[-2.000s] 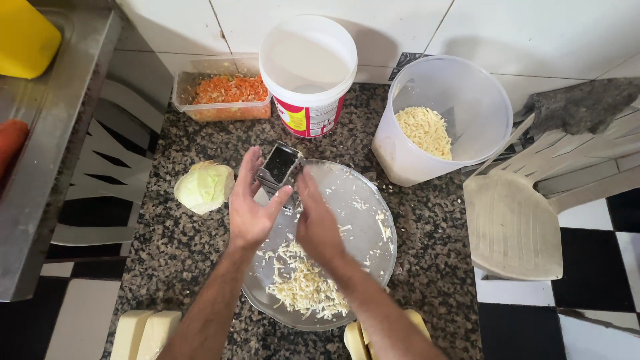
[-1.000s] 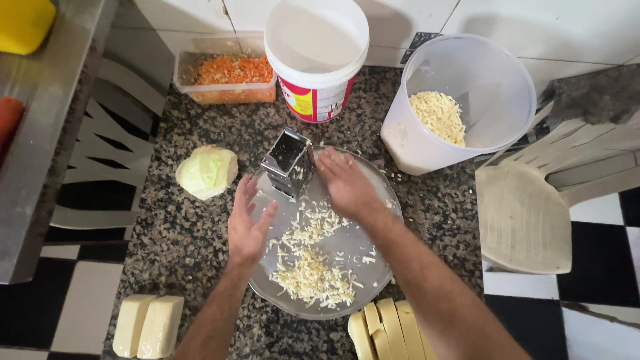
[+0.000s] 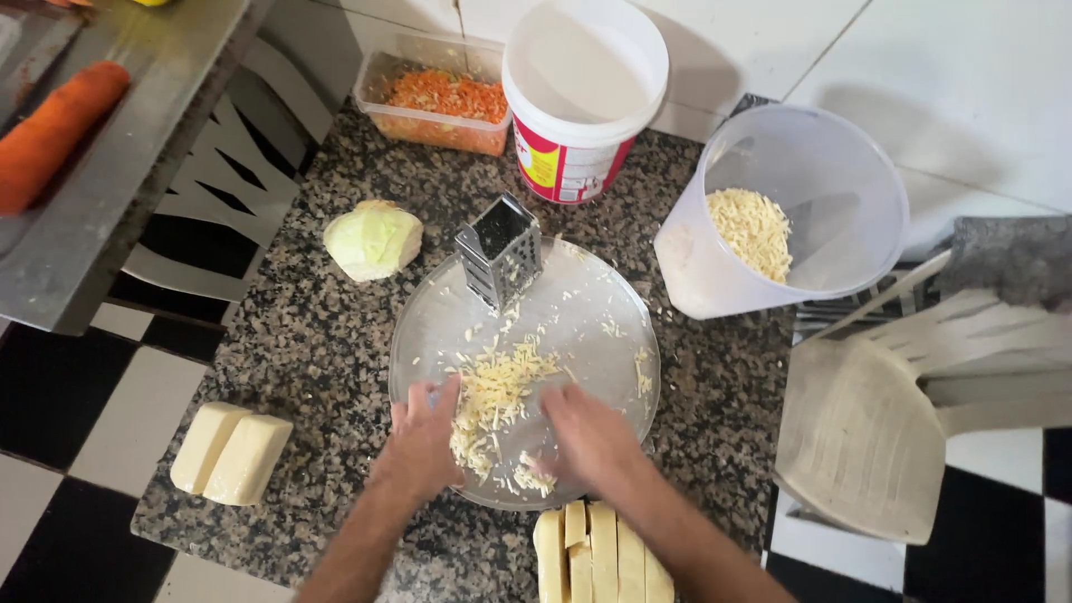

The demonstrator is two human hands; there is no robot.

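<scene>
A round metal tray (image 3: 586,310) lies on the granite counter with a pile of grated cheese (image 3: 502,385) on it. My left hand (image 3: 423,440) touches the pile's left side, fingers apart. On the right, my right hand (image 3: 586,431) is low over the tray beside a small clump of shreds, its fingers bent and blurred; whether it grips any is unclear. A metal box grater (image 3: 501,251) stands upright at the tray's back edge, touched by neither hand. Sticks of cheese (image 3: 603,553) lie at the front, partly behind my right forearm. Two cheese blocks (image 3: 230,452) rest at front left.
Half a cabbage (image 3: 373,240) sits left of the grater. Behind are a plastic container of grated carrot (image 3: 444,100), a white bucket (image 3: 586,126) and a translucent tub (image 3: 695,251) holding grated cheese. A steel surface with a carrot (image 3: 63,134) is at left, a plastic chair (image 3: 863,435) at right.
Both hands have moved away from the grater down to the cheese pile. The grater stands free at the back of the tray. The pile is gathered more to the left.
</scene>
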